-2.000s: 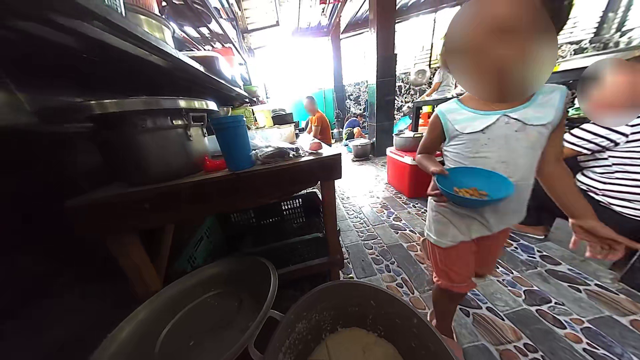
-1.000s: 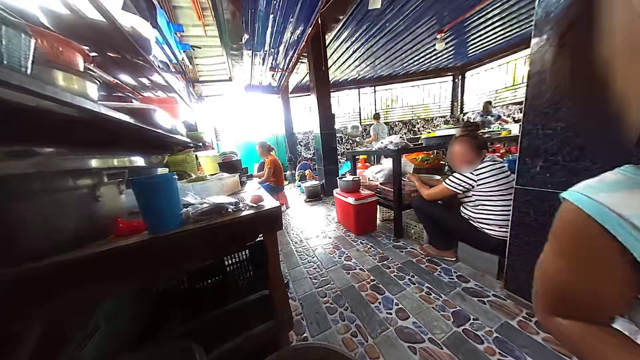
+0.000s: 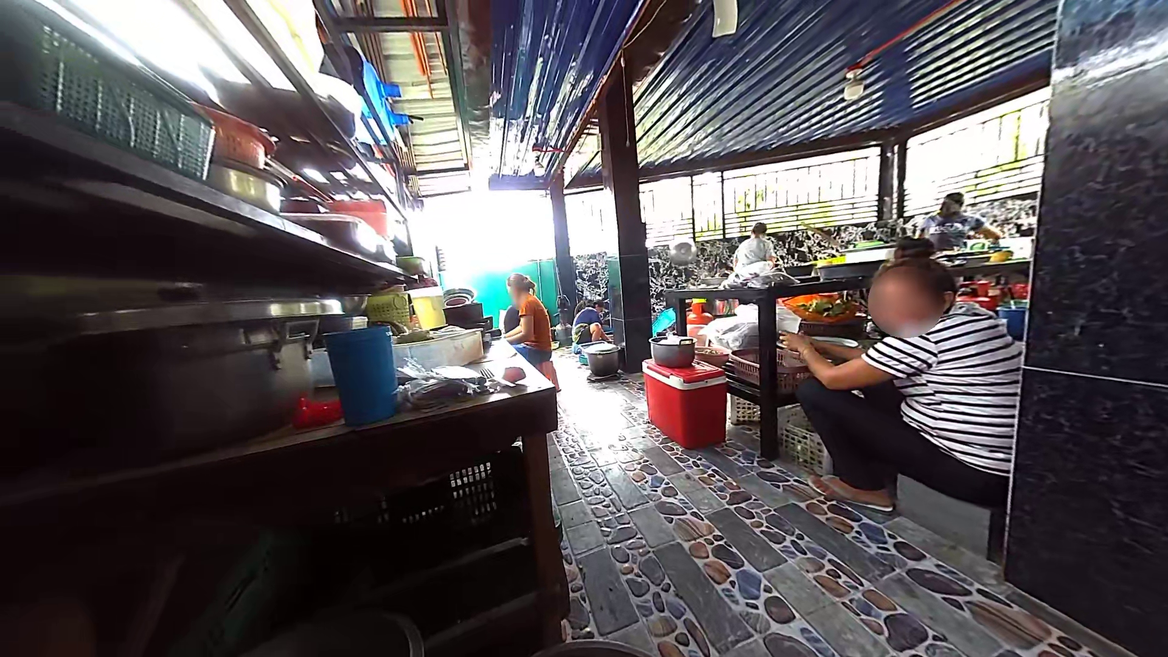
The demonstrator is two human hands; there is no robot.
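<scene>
Neither my left hand nor my right hand shows in the head view. On the wooden counter at the left stand a large metal pot with a lid and a blue plastic cup. Beside the cup lie clear plastic bags and some utensils. A pale plastic tub sits behind them. The rims of two vessels just show at the bottom edge; what they hold is hidden.
A red cooler carries a lidded pot. A person in a striped shirt sits by a dark table, next to a black tiled pillar. Shelves with baskets overhang the counter. Several other people are farther back.
The view has swung up and to the right. The person with the blue bowl of food, in front of me two seconds ago, has left the view. The large pots have mostly dropped out of sight.
</scene>
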